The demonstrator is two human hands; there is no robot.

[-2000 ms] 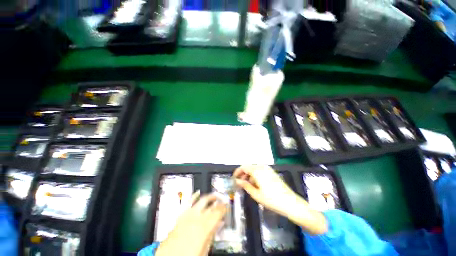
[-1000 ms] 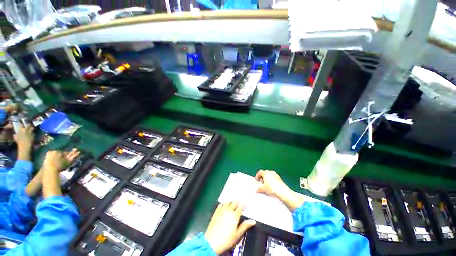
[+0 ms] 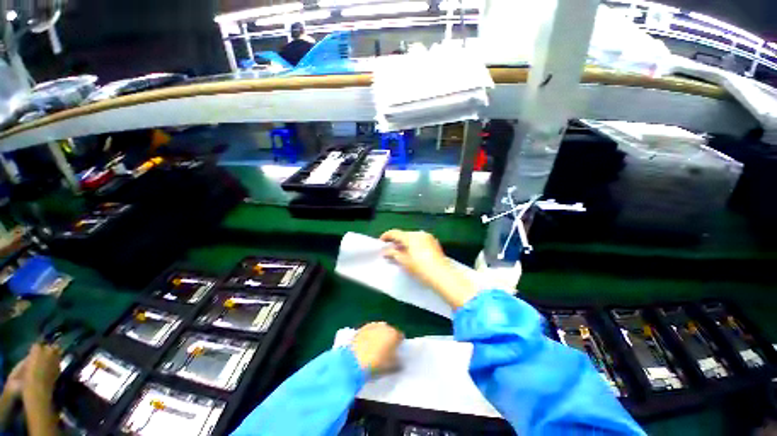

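Observation:
My right hand [image 3: 419,257] holds a white sheet [image 3: 375,266] by its upper edge, raised beyond the other sheets. My left hand [image 3: 376,347], slightly blurred, is at the left end of the white sheets [image 3: 426,373] on the bench; its fingers are curled and I cannot tell whether they grip a sheet. Just below the sheets, the near foam tray [image 3: 388,412] shows only its far edge, with parts of display assemblies in it.
Foam trays with display assemblies lie left [image 3: 285,319] and right [image 3: 635,407]. A wrapped post [image 3: 521,174] stands beyond my right forearm. A raised shelf [image 3: 281,100] holds a white stack [image 3: 430,89]. A neighbour's hands [image 3: 38,375] are at the far left.
The view has tilted up and shifted. My hands left the tray for the white sheets; my right hand has lifted one sheet away from the bench.

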